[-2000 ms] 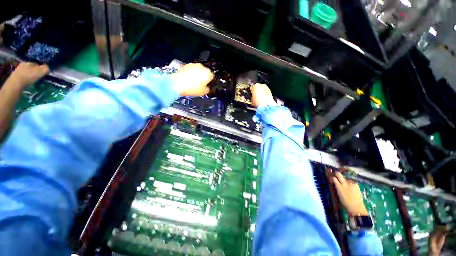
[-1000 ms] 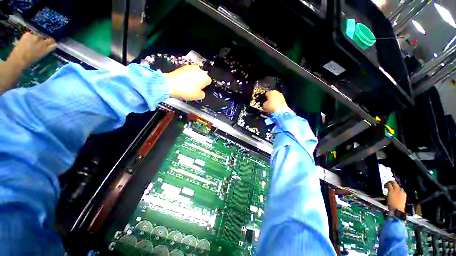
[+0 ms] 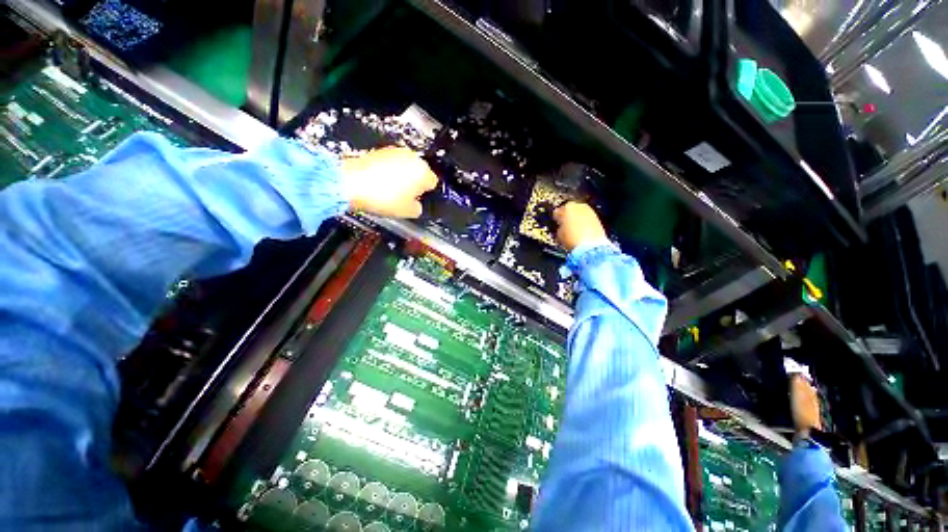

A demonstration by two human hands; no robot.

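Observation:
My left hand (image 3: 391, 182) is over the black bins behind the board, near a blue-violet heap (image 3: 473, 220). Its fingers are curled and hide whatever they may hold. My right hand (image 3: 578, 224) is at the bin of yellow-tan components (image 3: 540, 213). Its fingertips point into the bin and are too small and blurred to show a held piece. The green printed circuit board (image 3: 437, 384) lies below and between my forearms, with big printed circles along its near edge.
White components (image 3: 353, 130) lie in a bin beyond my left hand. A metal rail (image 3: 499, 284) runs behind the board. Reddish-brown side bars (image 3: 343, 278) flank it. Another person's hand (image 3: 804, 403) reaches to bins at the right. Dark racks hang above, with a green tape roll (image 3: 772, 96).
My hands have stayed at the same bins while the view shifted slightly. The other person's hand at the left has gone out of view. The right neighbour's hand has moved up to the bins.

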